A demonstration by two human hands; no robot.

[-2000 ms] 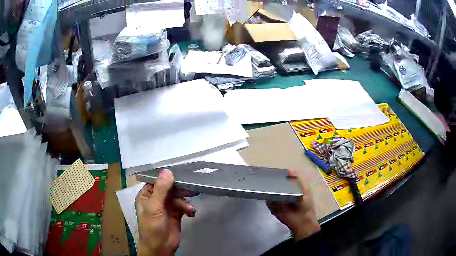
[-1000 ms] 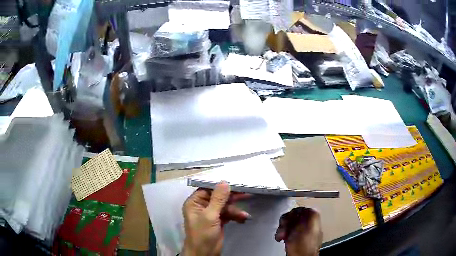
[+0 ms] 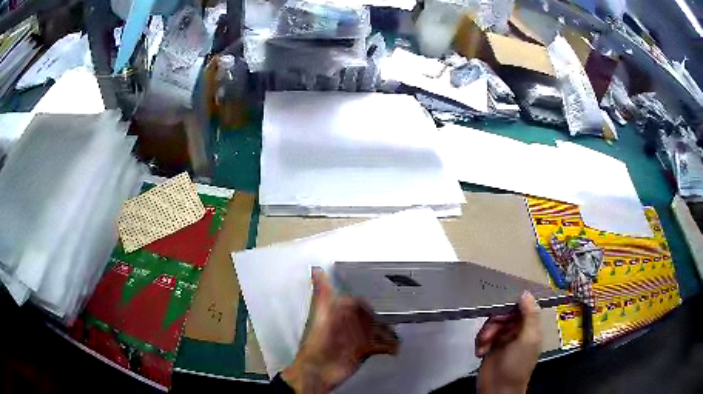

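A silver-grey metal plate (image 3: 455, 286) is held tilted above a white sheet (image 3: 301, 269) and the tan cardboard at the front of the bench. Its rectangular cutout and small holes show, and its thin raised edge faces me. My left hand (image 3: 335, 338) grips the plate's left end and is slightly blurred. My right hand (image 3: 515, 342) holds the near edge towards the right, thumb on top. The fingers under the plate are partly hidden.
A white sheet stack (image 3: 351, 154) lies behind. A crumpled checked rag (image 3: 578, 262), a blue handle (image 3: 551, 265) and a black handle lie on the yellow printed sheet (image 3: 640, 269). Translucent sleeves (image 3: 58, 208) stand left, beside a dotted card (image 3: 162, 212) on a red-and-green sheet.
The plate has tilted from edge-on to show its broad face. My right hand, apart from the plate a second ago, now holds it. The view has shifted, moving the bench items up and rightward.
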